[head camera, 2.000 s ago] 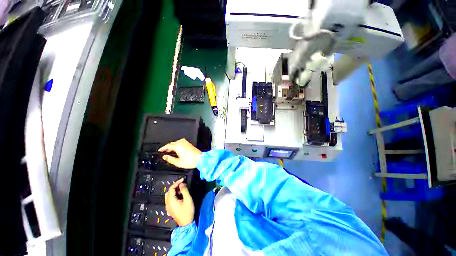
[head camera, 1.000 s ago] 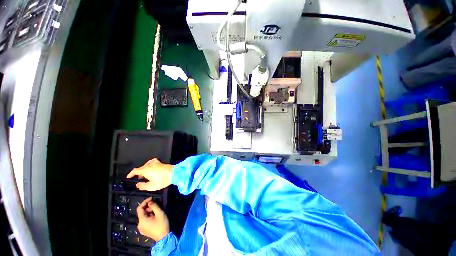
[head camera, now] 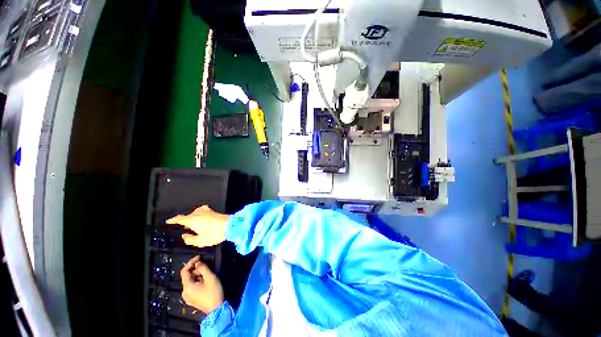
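Note:
A black tray point(head camera: 191, 191) lies at the lower left with dark phone units in its pockets; one unit point(head camera: 161, 266) shows between my hands. My right hand point(head camera: 203, 227) is over the upper pockets, index finger stretched out and fingers apart, with nothing visible in it. It partly covers a unit. My left hand point(head camera: 203, 287) is just below, over the tray, its thumb and fingertips close together; whether they pinch something small is unclear. The white screw-driving machine point(head camera: 395, 29) stands right of the tray. Its left fixture point(head camera: 329, 148) and right fixture point(head camera: 410, 164) each hold a dark unit.
A yellow electric screwdriver point(head camera: 258, 125), a small black block point(head camera: 230, 126) and a white wipe point(head camera: 230, 92) lie on the green bench above the tray. The white spindle point(head camera: 356, 99) hangs near the left fixture. A white-legged stool-like frame point(head camera: 537, 188) stands at right.
The view has shifted and the tray appears further left. The spindle has moved from the right side to near the left fixture. My right index finger has stretched out and lifted slightly.

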